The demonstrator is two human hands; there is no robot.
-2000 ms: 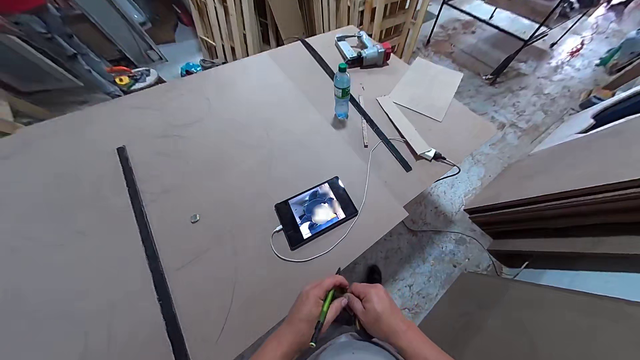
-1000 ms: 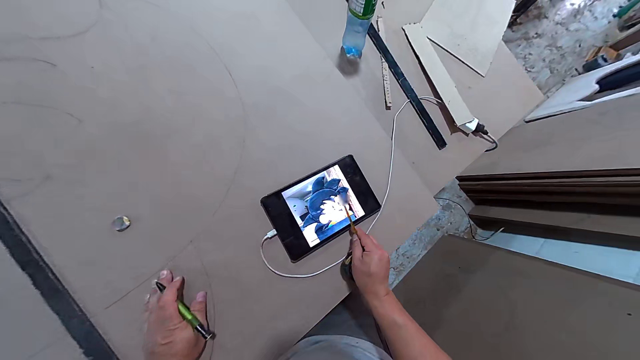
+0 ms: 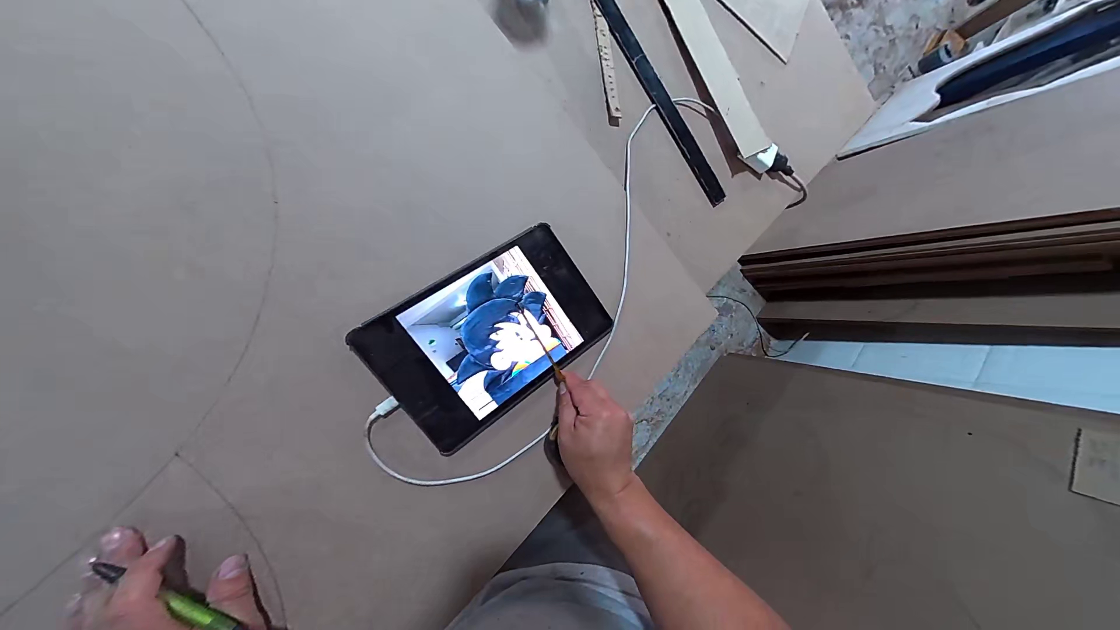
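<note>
A black tablet [image 3: 420, 385] lies on the large brown board [image 3: 394, 157], showing a picture of a blue shape with white parts. Closed around a thin pointed stick [image 3: 541, 337], my right hand [image 3: 597, 433] is at the tablet's lower right edge, and the stick's tip is over the lit picture. My left hand [image 3: 162, 582] rests at the lower left on the board, partly cut off by the frame, with a green and black pen [image 3: 194, 611] held among its fingers. Thin curved pencil lines [image 3: 273, 201] run over the board near it.
A white cable [image 3: 627, 236] loops around the tablet towards a power strip end [image 3: 763, 159]. A black strip [image 3: 665, 105], a folding rule [image 3: 605, 66] and a pale board strip [image 3: 717, 74] lie above. Stacked panels [image 3: 945, 258] and another brown board [image 3: 857, 481] stand to the right.
My hands, together at the board's edge two seconds ago, are apart now, the left on the board and the right over the tablet. The view has moved closer to the tablet.
</note>
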